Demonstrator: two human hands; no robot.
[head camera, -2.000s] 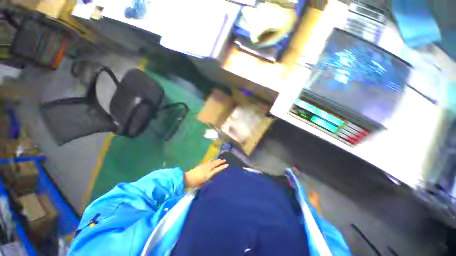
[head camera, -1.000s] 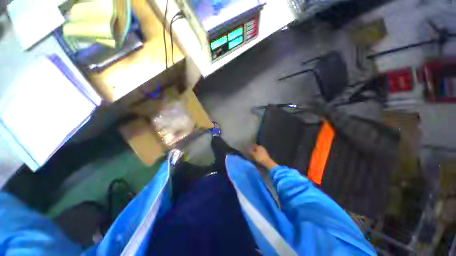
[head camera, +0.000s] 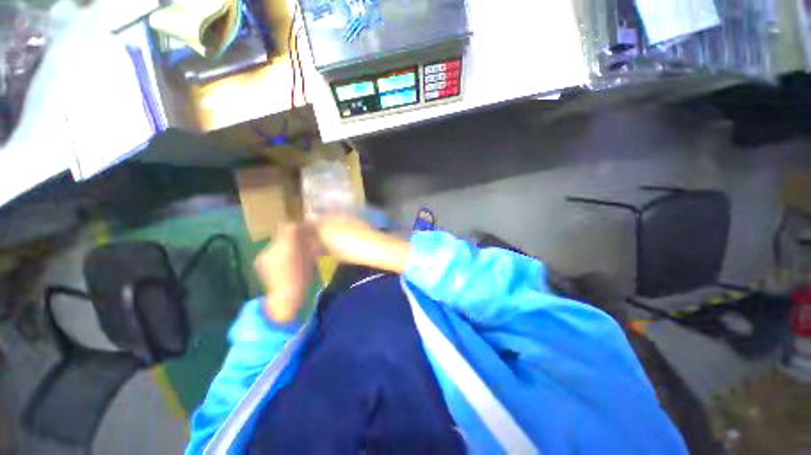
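Observation:
My left hand (head camera: 286, 271) and my right hand (head camera: 360, 242) are together in front of my lap, above the open cardboard box (head camera: 262, 203). Both are blurred, and I cannot tell whether they hold anything. Clear plastic bags (head camera: 327, 185) show in the box beyond my hands. The counting scale (head camera: 398, 89) stands on the white desk ahead, its displays lit. Shiny blue-silver fasteners (head camera: 358, 18) lie on its steel plate, cut off by the top edge.
White printed sheets (head camera: 107, 111) and yellow-green papers (head camera: 203, 22) lie left of the scale. Clear plastic packs (head camera: 685, 53) are at the right. Black chairs stand on the floor at left (head camera: 138, 293) and right (head camera: 683, 242). A black cable hangs beside the scale.
The view has swung back from the right. My hands, apart before, have come together over the box. My left hand, out of sight a second ago, is in view again.

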